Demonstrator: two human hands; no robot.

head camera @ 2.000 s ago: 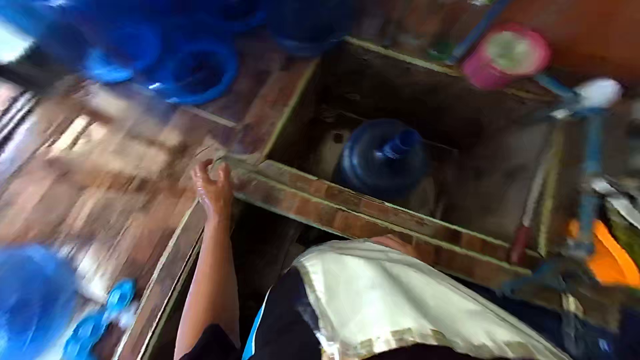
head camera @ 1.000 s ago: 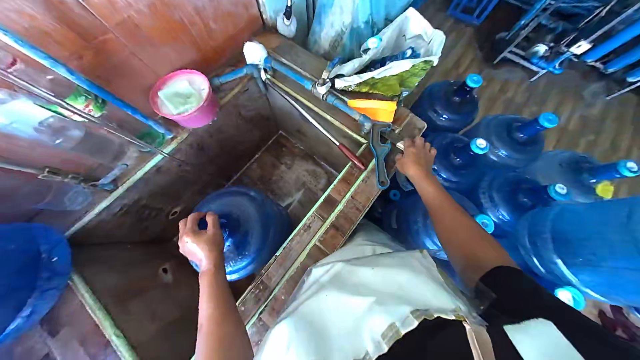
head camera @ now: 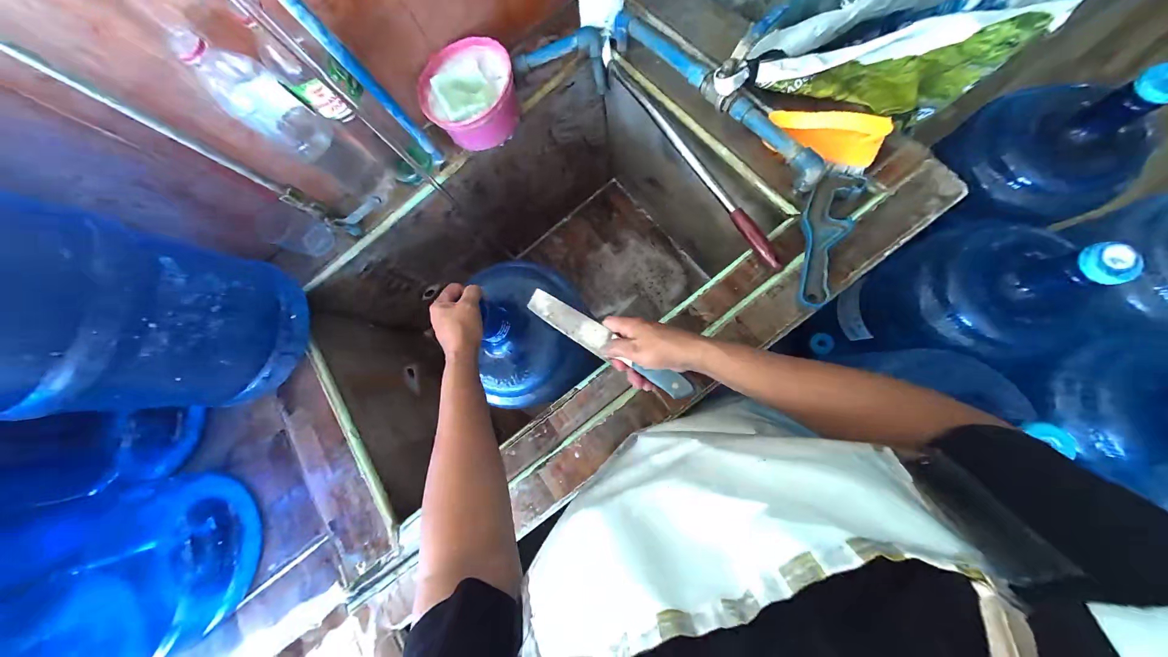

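A blue water jug (head camera: 534, 365) stands upright in a tiled basin, its neck toward me. My left hand (head camera: 456, 319) is at the jug's neck with its fingers curled; the fingertips partly hide the top, so its grip cannot be told. Over the basin's near edge, my right hand (head camera: 643, 347) holds a flat tool with a pale blade and a grey-blue handle (head camera: 671, 381), perhaps a knife or scraper. The blade points at the jug and appears apart from it.
Large blue jugs lie at left (head camera: 155, 310) and stand at right (head camera: 1013, 274). On the basin's ledges are a pink bucket (head camera: 484, 109), an orange scoop (head camera: 835, 137), a blue jug-cap wrench (head camera: 826, 242), a red-handled rod (head camera: 753, 237) and blue pipes (head camera: 666, 46). Plastic bottles (head camera: 265, 100) stand behind.
My right hand has moved from the ledge by the wrench to above the near edge and now holds the flat tool. My left hand stays at the jug's top.
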